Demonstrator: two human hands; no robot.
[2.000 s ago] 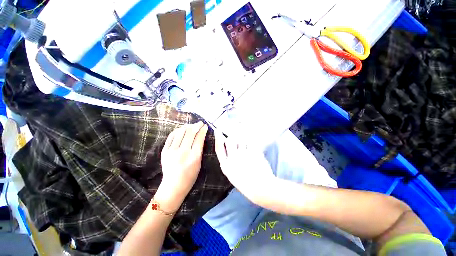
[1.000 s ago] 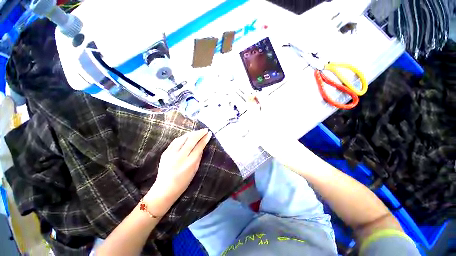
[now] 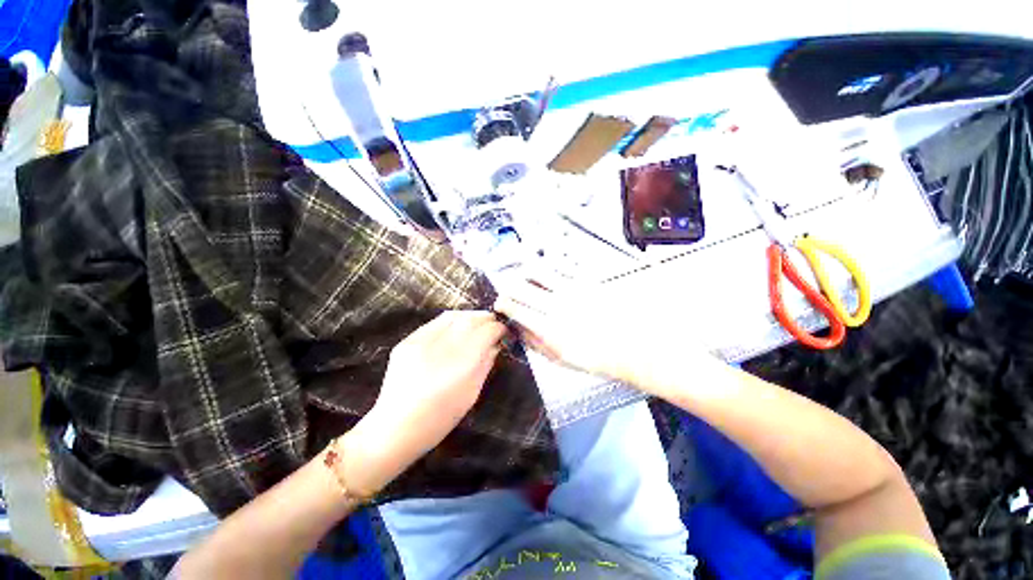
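The dark plaid garment piece (image 3: pixel 227 306) lies in a large heap left of the needle area and hangs over the table's front edge. My left hand (image 3: pixel 447 368) rests on it, fingertips pinching its edge just in front of the presser foot (image 3: pixel 493 221). My right hand (image 3: pixel 555 329) is beside it, overexposed, its fingertips on the same cloth edge and close to my left fingertips. The white sewing machine (image 3: pixel 634 51) with a blue stripe stands behind. The needle itself cannot be made out.
A phone (image 3: pixel 664 202) lies on the machine bed. Scissors (image 3: pixel 818 289) with red and yellow loops lie right of it. Two brown plates (image 3: pixel 589 144) are near the stripe. A dark control panel (image 3: pixel 906 77) is at upper right. Dark cloth (image 3: pixel 906 391) is piled at right.
My right hand has come back from the bed to the cloth edge beside my left hand. The view has shifted, showing the control panel. The cloth's front corner now hangs lower.
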